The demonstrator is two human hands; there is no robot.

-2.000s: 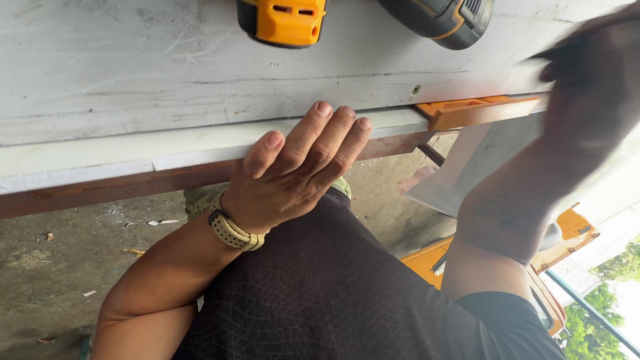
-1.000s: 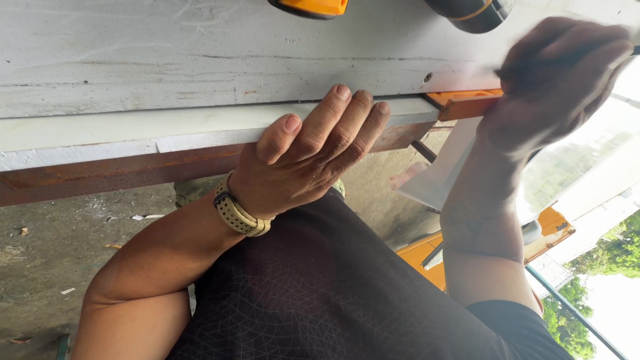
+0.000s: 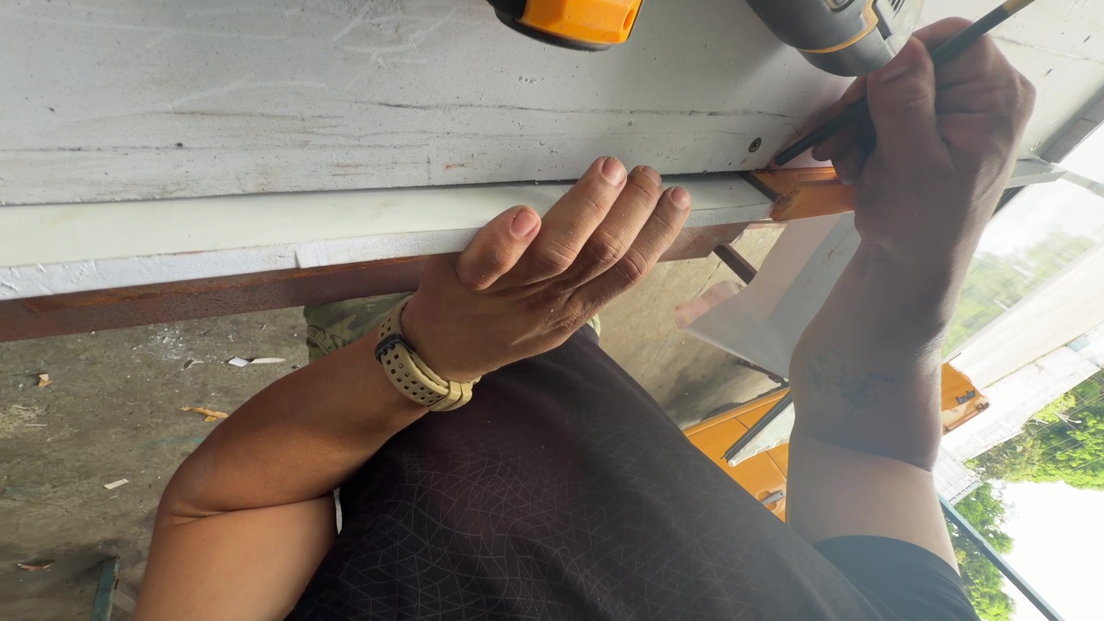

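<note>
My left hand (image 3: 552, 259), a strap watch (image 3: 423, 371) on its wrist, rests with spread fingers on a pale strip (image 3: 259, 224) along the edge of the grey-white board (image 3: 302, 95). Its fingertips reach the seam between strip and board. At the right, my right hand (image 3: 931, 129) grips a thin dark pencil-like tool (image 3: 957, 39). The tool slants down to the left, its tip at the board's edge beside an orange piece (image 3: 806, 191) that butts the strip's end. A screw head (image 3: 755, 145) shows left of the tip.
An orange and black tool part (image 3: 578, 19) and a grey-black power tool (image 3: 841, 34) lie on the board near the top. A rusty metal bar (image 3: 207, 297) runs under the strip. Scraps lie on the concrete floor (image 3: 86, 448). Orange panels (image 3: 750, 431) stand lower right.
My right hand, blurred by motion in the earlier frames, now shows sharply with the thin tool's tip at the board's edge. My left hand has stayed on the strip.
</note>
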